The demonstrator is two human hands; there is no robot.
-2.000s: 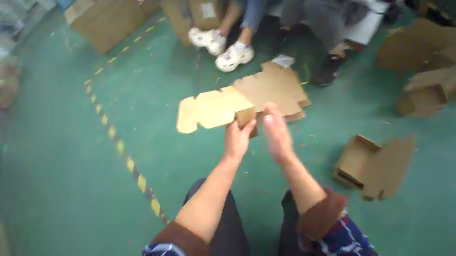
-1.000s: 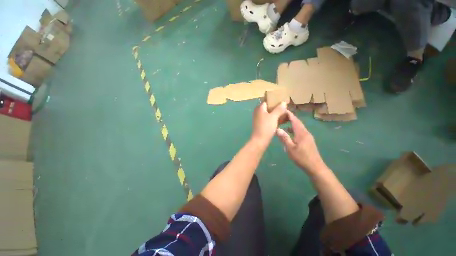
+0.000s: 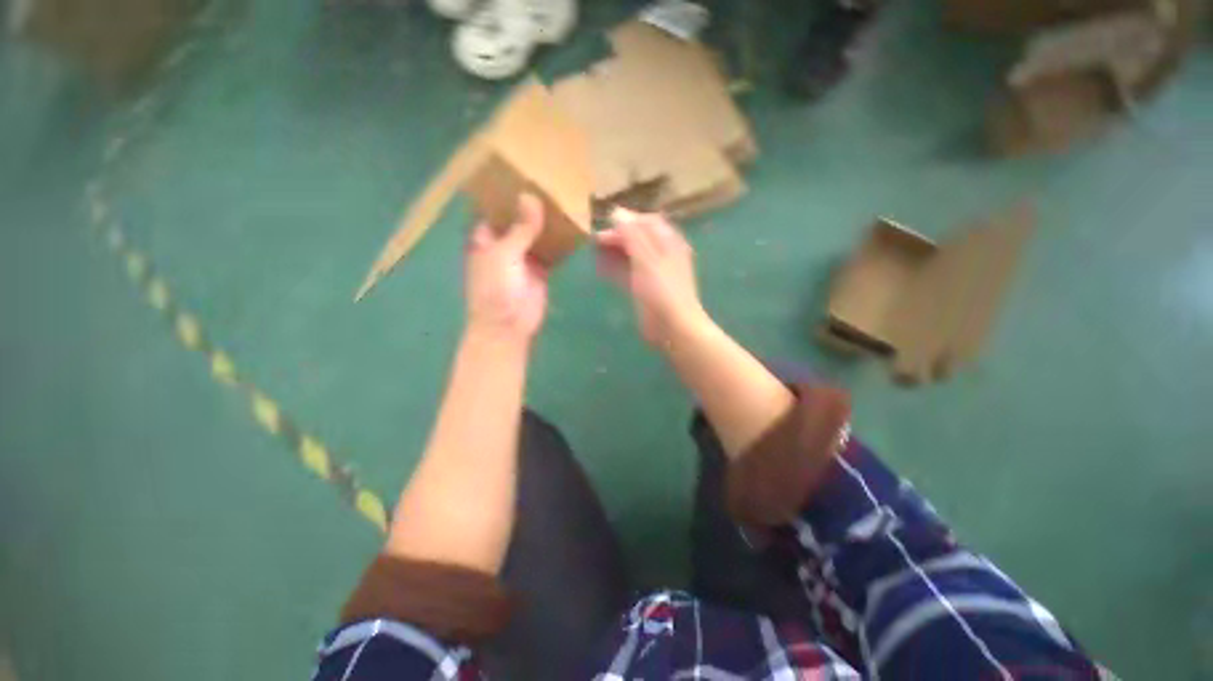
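A brown mailer box (image 3: 539, 146) is held in the air in front of me, partly folded, its lid panel (image 3: 423, 220) slanting down to the left. My left hand (image 3: 506, 273) grips its near side, with the thumb against the cardboard. My right hand (image 3: 648, 264) is at the box's right corner, fingers bent against the edge. The image is blurred, so tabs and slots cannot be made out. A stack of flat blanks (image 3: 678, 113) lies on the floor just behind the box, partly hidden by it.
A part-folded box (image 3: 878, 286) stands open on the green floor to the right. More brown cardboard (image 3: 1058, 100) lies at the far right. A person's white shoes (image 3: 499, 33) and a dark shoe (image 3: 831, 47) are beyond the stack. Yellow-black tape (image 3: 266, 410) runs along the left.
The held box has turned, and its lid panel now slopes down to the left with more of the box showing. My right hand has moved to the box's right corner. The camera view has shifted.
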